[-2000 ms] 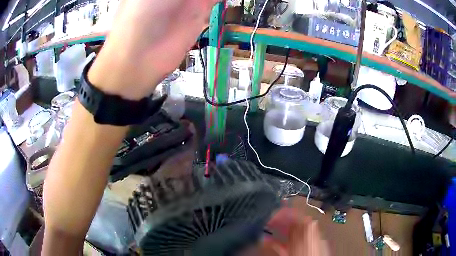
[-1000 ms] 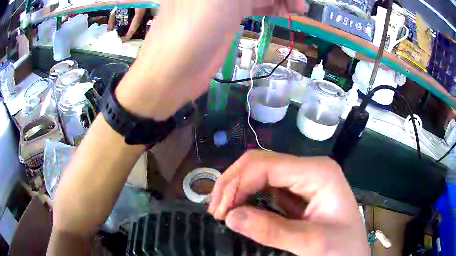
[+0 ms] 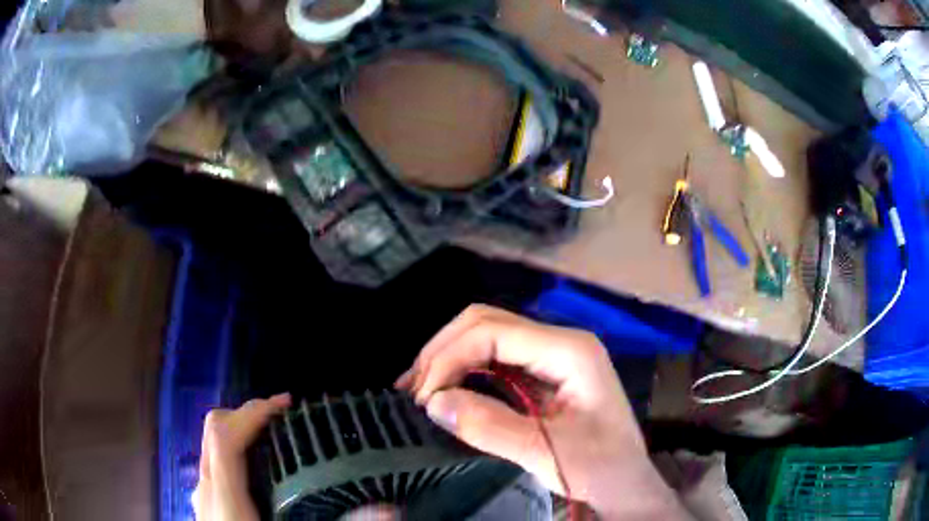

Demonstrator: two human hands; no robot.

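The dark fan head [image 3: 346, 448], with ribbed, slotted sides, is held low in front of me, cut off by the bottom edge. My left hand [image 3: 232, 463] grips its left side, partly cut off. My right hand [image 3: 540, 392] pinches the red wire [image 3: 535, 399] at the fan head's upper rim. The wire loops over my right palm and hangs down. The black fan base frame [image 3: 392, 209] lies on the bench edge, with a large round opening, a green circuit board [image 3: 324, 171], a yellow-edged piece and a short white lead.
The brown bench [image 3: 632, 244] holds blue-handled nippers [image 3: 703, 244], a yellow-and-black screwdriver [image 3: 675, 212], small green boards [image 3: 771, 273] and a white tape roll [image 3: 334, 18]. A clear plastic bag [image 3: 92, 102] lies left. A white cable loops at right above a green crate [image 3: 835, 483]. Blue crates stand below and right.
The view has tilted down from the shelf to the bench edge. My left hand has come down from above onto the fan head. My right hand stays at the fan head's rim.
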